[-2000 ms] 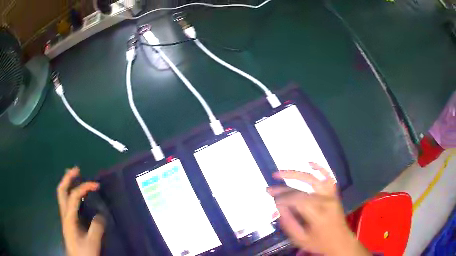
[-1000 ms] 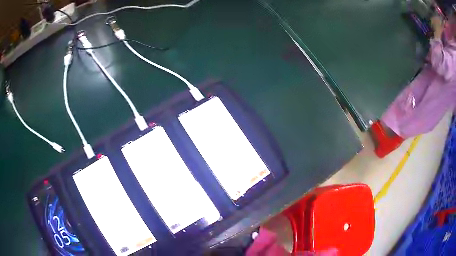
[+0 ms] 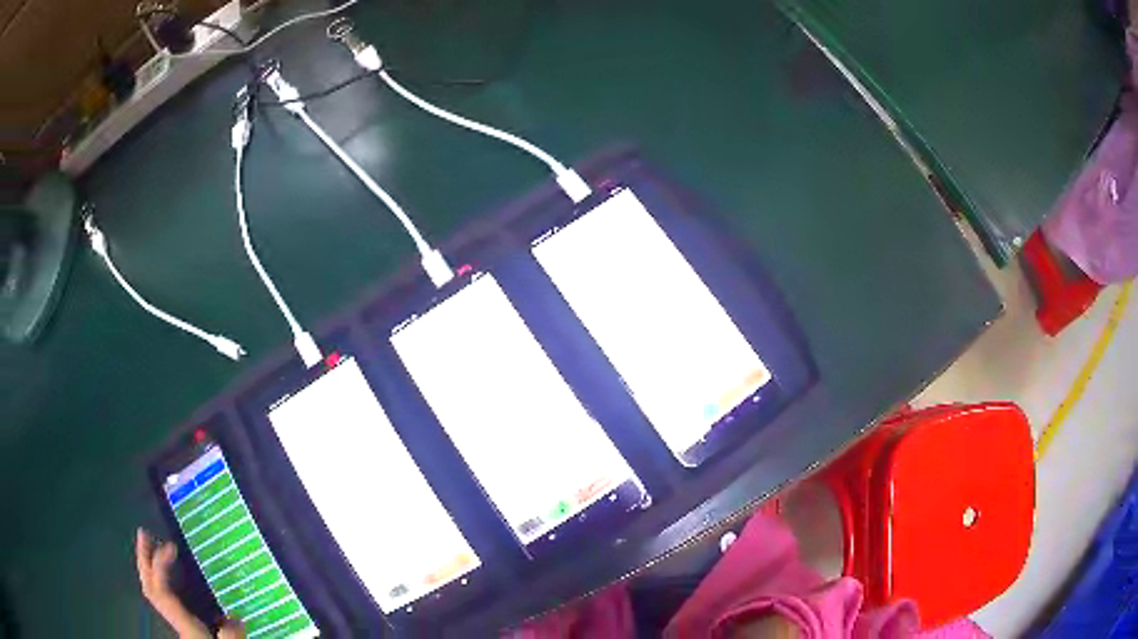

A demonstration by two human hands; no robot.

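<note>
A black phone tray (image 3: 786, 312) lies slanted on the bench with phones in its slots. The leftmost phone (image 3: 243, 543) shows green rows with blue at the top. The other phones (image 3: 374, 487), (image 3: 518, 406), (image 3: 655, 325) show mostly white screens, each with a white cable (image 3: 362, 169) at its top end. One loose white cable (image 3: 156, 306) lies above the leftmost phone, not plugged into it. My left hand (image 3: 175, 593) is at the leftmost phone's left side, fingers apart, cut off by the bottom edge. My right hand cannot be made out.
Silver plugs and a thin black cable (image 3: 431, 82) lie behind the phones. A power strip (image 3: 150, 94) is at the back left, beside part of a fan base (image 3: 38, 256). A red stool (image 3: 961, 512) stands right of the bench. Pink cloth (image 3: 799, 580) is at the bottom; a person's pink sleeve (image 3: 1098, 225) is far right.
The leftmost phone went from a clock screen to green rows. My left hand is back at the left after being out of view; my right hand has left the phones. The view has shifted.
</note>
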